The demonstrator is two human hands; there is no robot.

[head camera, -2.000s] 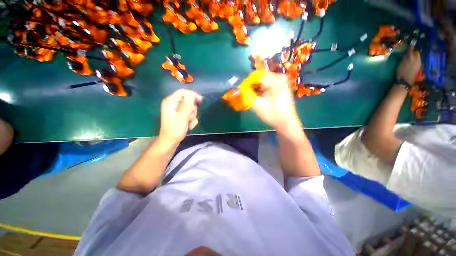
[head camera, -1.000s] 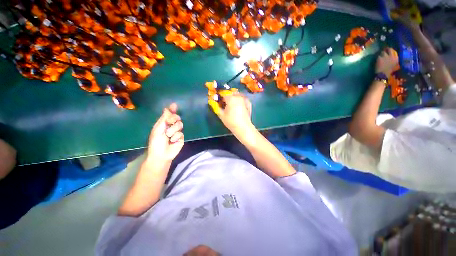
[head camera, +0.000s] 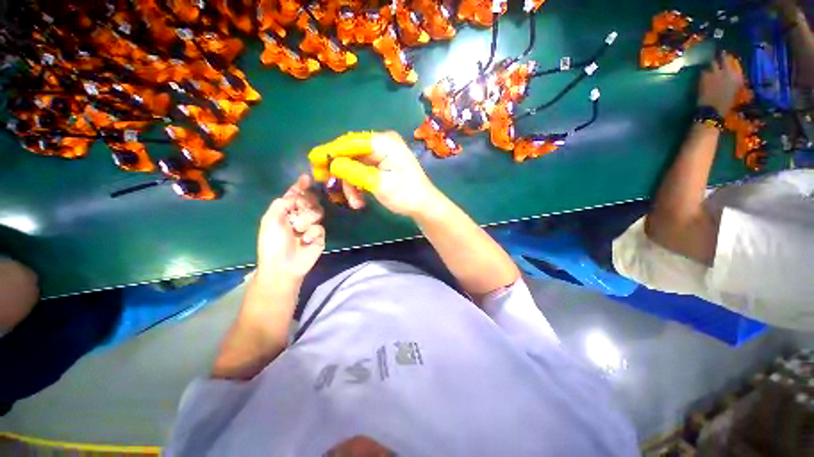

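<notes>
My right hand (head camera: 386, 171), with yellow coverings on its fingers, is closed around an orange-and-black part (head camera: 335, 186) that is mostly hidden by the fingers. It is over the bench, near the front edge. My bare left hand (head camera: 292, 230) is just left of it, palm up with curled fingers. Its fingertips are close to the part; whether they touch or pinch anything is too blurred to tell. A loose cluster of orange parts (head camera: 502, 132) with black leads and small pale ends lies beyond my right hand.
A large pile of orange parts (head camera: 134, 67) covers the far left of the green bench (head camera: 553, 189). More parts line the far edge. At the right, another person's hand (head camera: 719, 85) is at orange parts. Blue sheeting (head camera: 571, 263) hangs below the bench edge.
My right hand has moved left from the cluster with the part, up to my left hand. The single part that lay between pile and cluster no longer shows there.
</notes>
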